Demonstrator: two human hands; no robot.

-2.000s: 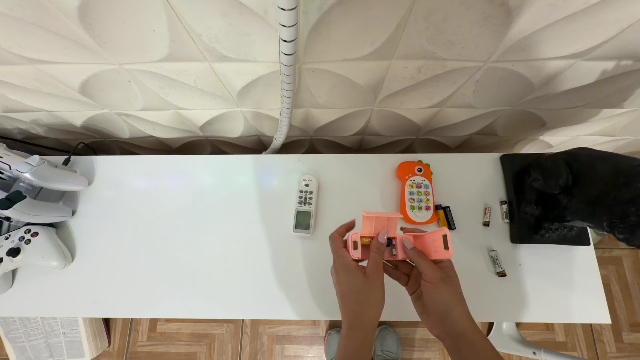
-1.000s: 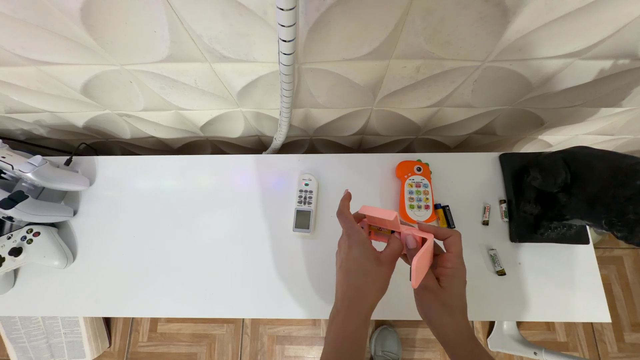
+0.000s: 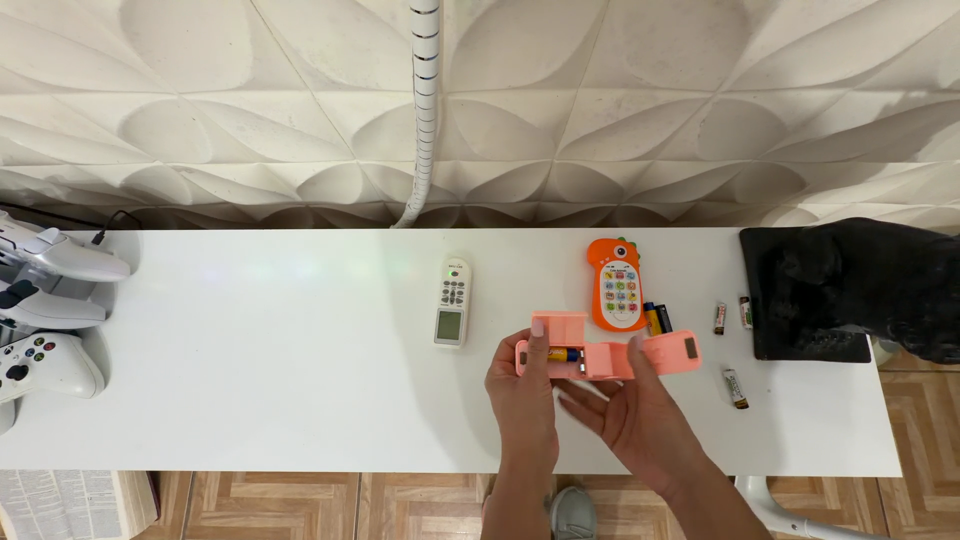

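Both my hands hold a pink plastic battery-powered device (image 3: 600, 361) over the white table, its flaps spread apart. My left hand (image 3: 523, 390) grips the left end, thumb across a compartment where a yellow and blue battery (image 3: 564, 355) shows. My right hand (image 3: 641, 420) has its thumb on the right flap, the other fingers below. Just beyond lies an orange toy phone (image 3: 619, 289) with colored buttons, and beside its lower end are a yellow and blue battery (image 3: 652, 319) and a dark one (image 3: 664, 318). Whether the pink compartment holds more batteries is hidden by my thumb.
A white remote control (image 3: 453, 302) lies left of my hands. Several small batteries (image 3: 736, 388) lie to the right, near a black pad (image 3: 765, 330) under a black figure (image 3: 870, 277). White game controllers (image 3: 56, 367) stand at the far left. An open book (image 3: 71, 502) is below the table's front edge.
One second ago the pink device was tilted with its right flap angled down; now it is turned flatter, its flaps spread and a battery showing inside.
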